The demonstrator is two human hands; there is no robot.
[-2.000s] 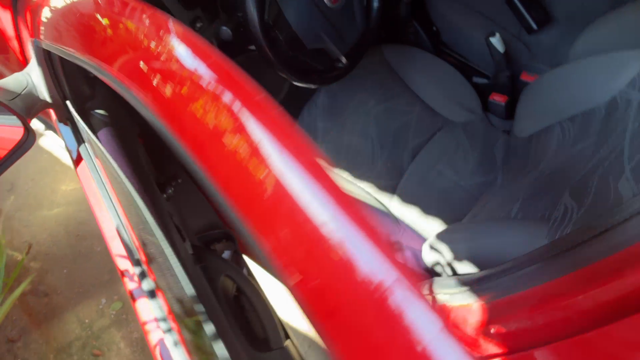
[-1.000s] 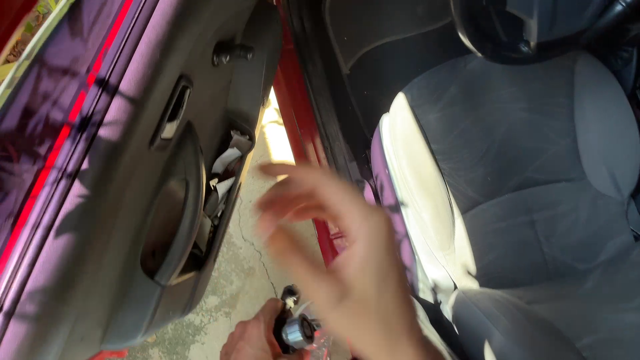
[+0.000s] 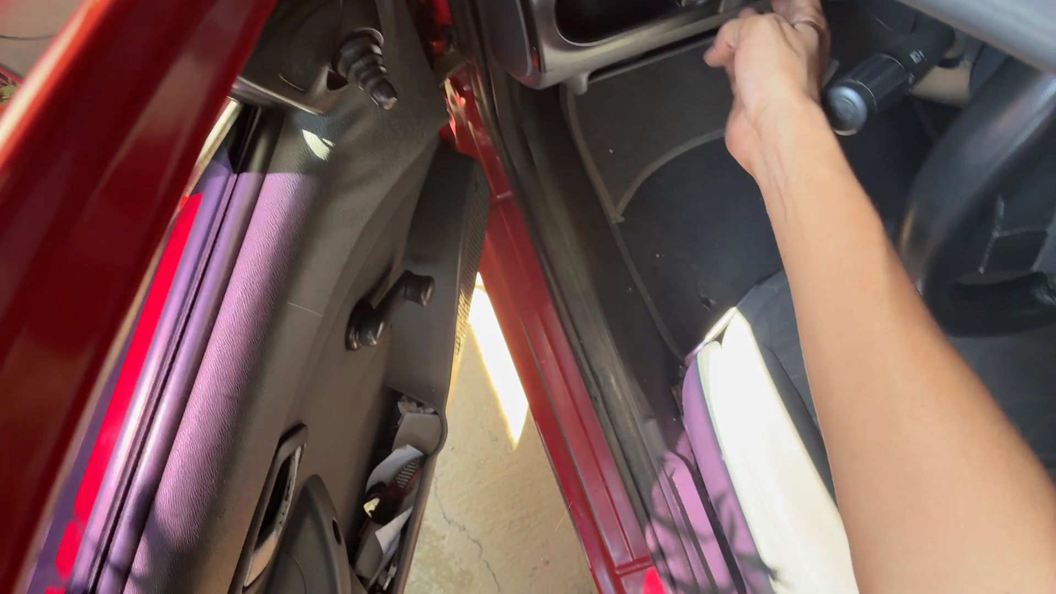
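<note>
My right hand (image 3: pixel 771 66) reaches in from the lower right to the underside of the dashboard (image 3: pixel 627 62), at the top of the view. Its thumb side points left and the other fingers are bent and partly hidden, so what they touch or hold cannot be told. Just right of the wrist is a black steering column stalk (image 3: pixel 883 91), with the steering wheel (image 3: pixel 940 198) farther right. Below the hand lies the dark footwell mat (image 3: pixel 668 190). My left hand is out of view.
At left stands the open car door (image 3: pixel 330 231) with its window crank (image 3: pixel 388 309), inner handle (image 3: pixel 276 503) and a door pocket (image 3: pixel 425 495) holding papers. The red door sill (image 3: pixel 544 355) runs down the middle. The seat edge (image 3: pixel 767 462) is at lower right, beside my forearm.
My right hand was blurred between door and seat and is now at the dashboard. My left hand, seen at the bottom by a round metallic thing, has left the view. The view has shifted toward the dashboard.
</note>
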